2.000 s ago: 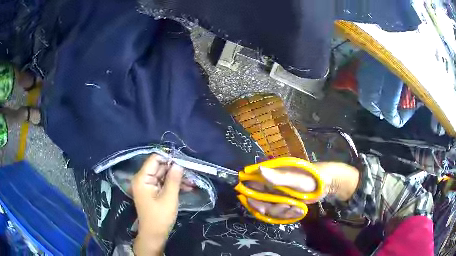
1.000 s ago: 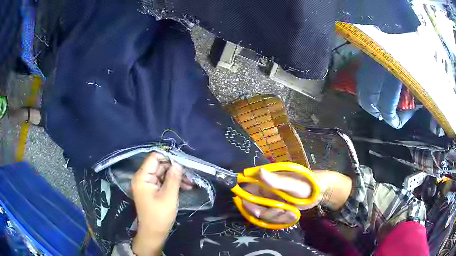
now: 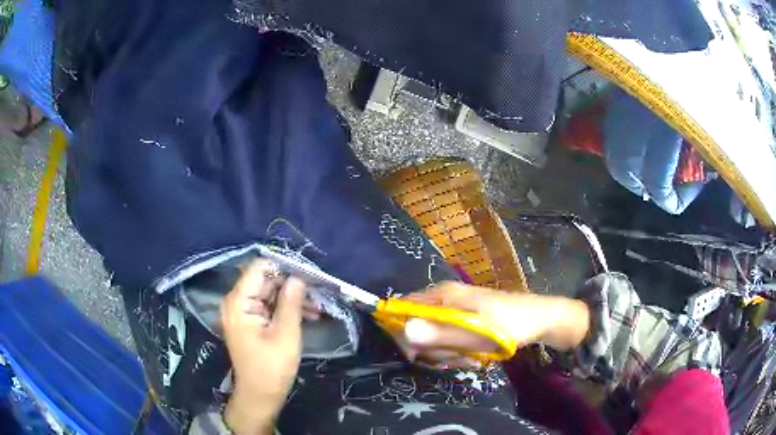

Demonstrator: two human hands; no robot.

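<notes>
A dark navy denim garment point(image 3: 230, 161) lies over my lap. Its opening, a ring of pale grey-blue reverse side with a whitish edge point(image 3: 200, 266), faces me. My left hand point(image 3: 265, 331) pinches this edge between thumb and fingers. My right hand point(image 3: 485, 319) holds scissors with yellow-orange handles point(image 3: 451, 325), seen nearly edge-on. The blades point left along the whitish edge, and their tips are hidden near my left fingertips. A thin loose thread curls on the cloth just above them.
Dark denim panels point(image 3: 442, 51) with frayed edges hang from the white table with a yellow-brown edge point(image 3: 672, 123). A woven brown chair point(image 3: 455, 212) stands beyond the garment. A blue object point(image 3: 64, 340) is at lower left. A black printed cloth point(image 3: 400, 399) covers my lap.
My right hand has turned the scissors and moved slightly left; the handle loops now look closer together. My left hand stays at the edge. The person's foot at far left has moved mostly away.
</notes>
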